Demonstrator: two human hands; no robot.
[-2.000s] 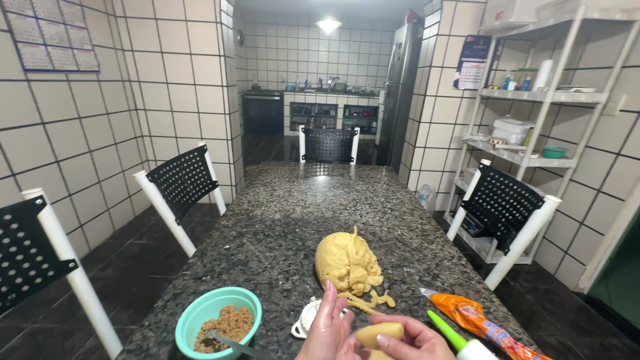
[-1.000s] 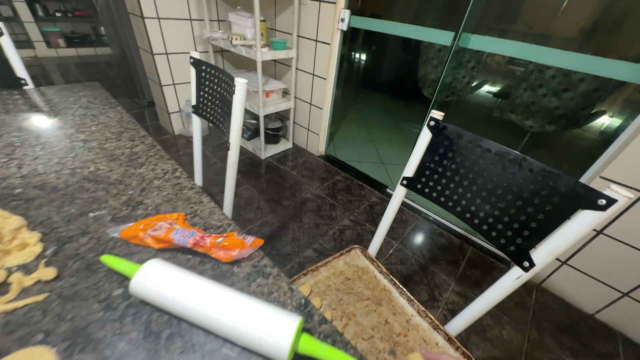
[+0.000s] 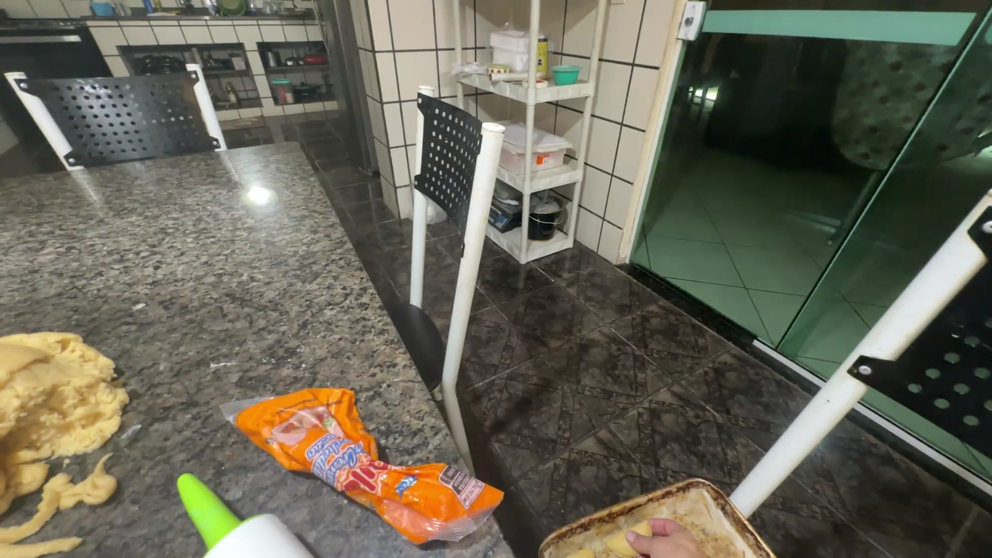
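Observation:
At the bottom right, my right hand (image 3: 668, 540) reaches into a stained metal baking tray (image 3: 717, 504), its fingers on a small piece of shaped dough (image 3: 624, 541). My left hand is outside the view. On the granite table lies a lump of yellow dough (image 3: 58, 395) at the left edge, with loose dough strips (image 3: 58, 504) below it. An orange plastic packet (image 3: 364, 465), twisted at its middle, rests near the table's right edge. Left of it and lower, a rolling pin with a white barrel (image 3: 260, 539) and green handle (image 3: 203, 508) is partly cut off.
A chair with a perforated black back (image 3: 449, 159) stands against the table's right side, another chair (image 3: 934, 372) at far right, a third (image 3: 128, 116) at the far end. Beyond are a white shelf rack (image 3: 531, 174) and a glass door (image 3: 744, 194).
Two seconds ago both hands held dough over the table; now my right hand is at the tray and my left is out of view. The view has swung right.

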